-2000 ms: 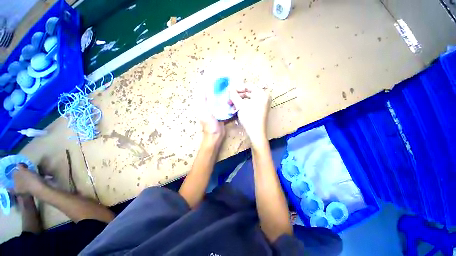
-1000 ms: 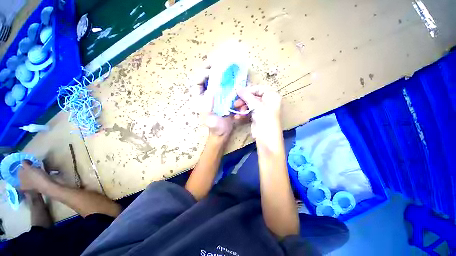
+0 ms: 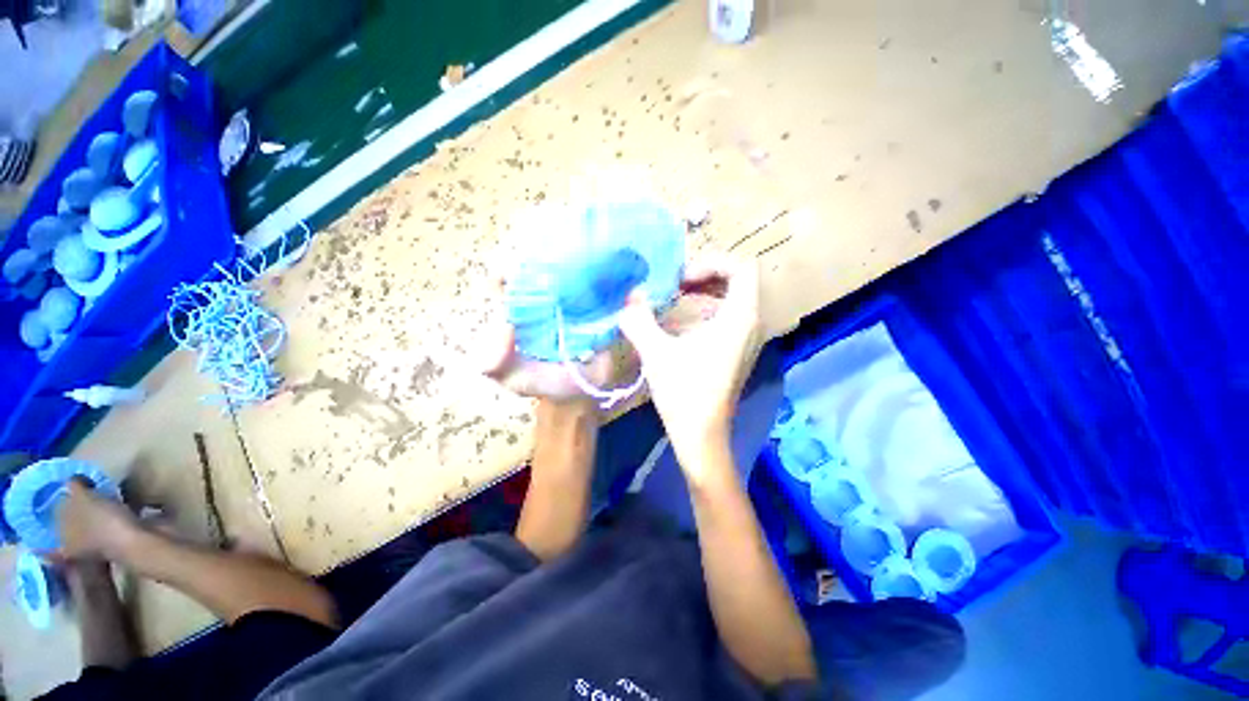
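Note:
A pale blue hat-shaped piece (image 3: pixel 644 236) is held up over the bench, its darker blue hollow facing up. My left hand (image 3: pixel 541 373) grips its near lower edge from below, fingers partly hidden under the brim. My right hand (image 3: pixel 699 349) is at its right side, thumb and fingers at the brim and hollow. A pale cord loop (image 3: pixel 603 394) hangs from the piece between my hands. Glare washes out the far left of the piece. I cannot tell whether the right fingers pinch the cord or the brim.
Cord bundle (image 3: pixel 230 336) and white bottle (image 3: pixel 104 396) lie left. A blue bin (image 3: pixel 206 233) of pieces stands far left; a neighbour's hands (image 3: pixel 96 523) hold another piece. Thin dark lines (image 3: pixel 758 236) mark the board. A lined tote (image 3: pixel 1007 559) and blue stacked totes (image 3: pixel 1096 315) are right.
The piece has turned from a steep tilt to show its wide brim and hollow. The cord loop now hangs clearly below it. My view has shifted slightly.

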